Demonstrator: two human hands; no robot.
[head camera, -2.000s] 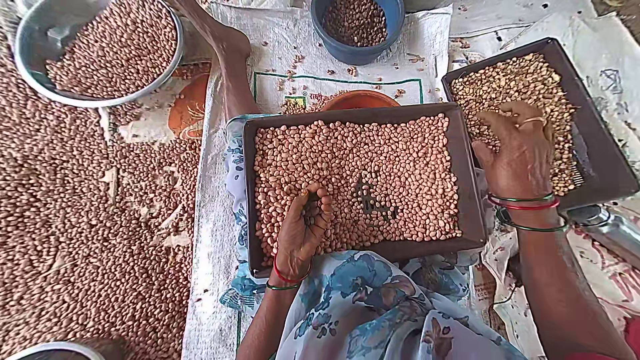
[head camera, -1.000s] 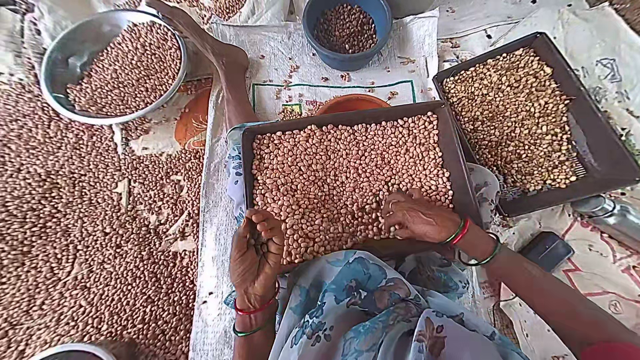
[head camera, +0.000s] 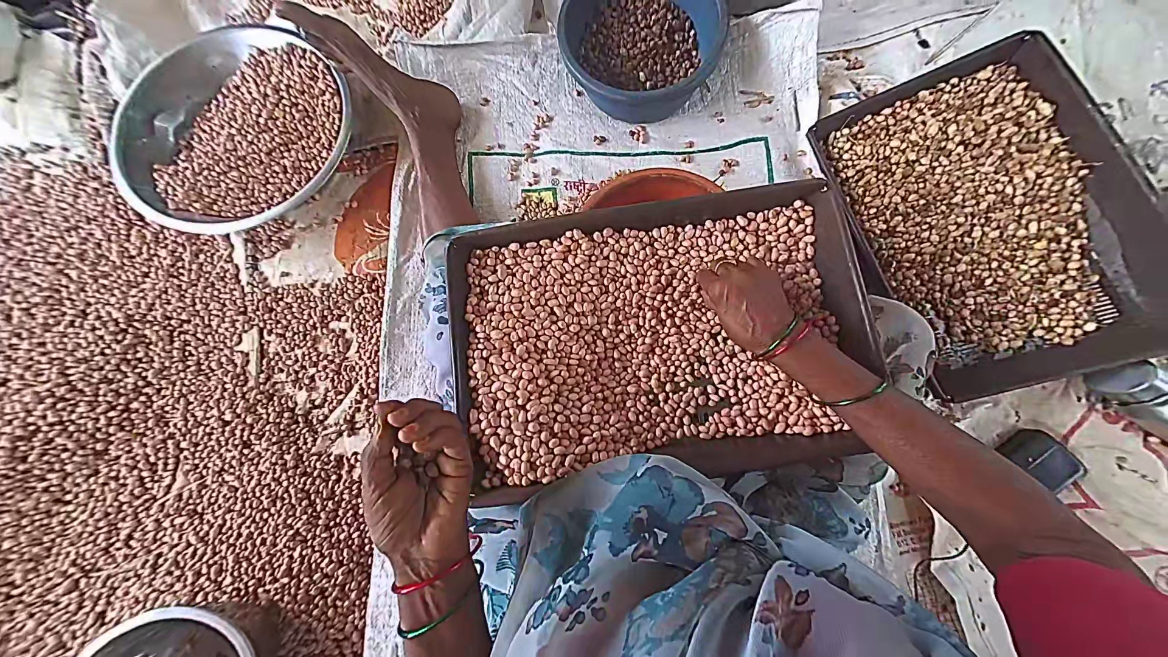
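A dark rectangular tray (head camera: 849, 274) filled with pinkish-brown nuts or seeds (head camera: 566, 338) rests on my lap. My left hand (head camera: 422, 479) is palm up beside the tray's lower left corner, fingers curled around a few dark pieces. Fingers bent, my right hand (head camera: 746, 301) lies on the nuts in the tray's right part; whether anything is between its fingertips is hidden. To the right, a second dark tray (head camera: 1127, 274) holds paler, yellowish-brown pieces (head camera: 967, 201).
Top left stands a metal basin (head camera: 137, 182) partly full of nuts; a large heap of nuts (head camera: 164, 411) covers the floor below it. A blue plastic tub (head camera: 639, 105) holds darker pieces. An orange bowl (head camera: 652, 187) sits behind the lap tray. A dark phone-like object (head camera: 1042, 459) lies right.
My right hand has left the right tray and moved left onto the nuts in the lap tray, then farther up in it. My left hand has moved from over the nuts to the tray's left side.
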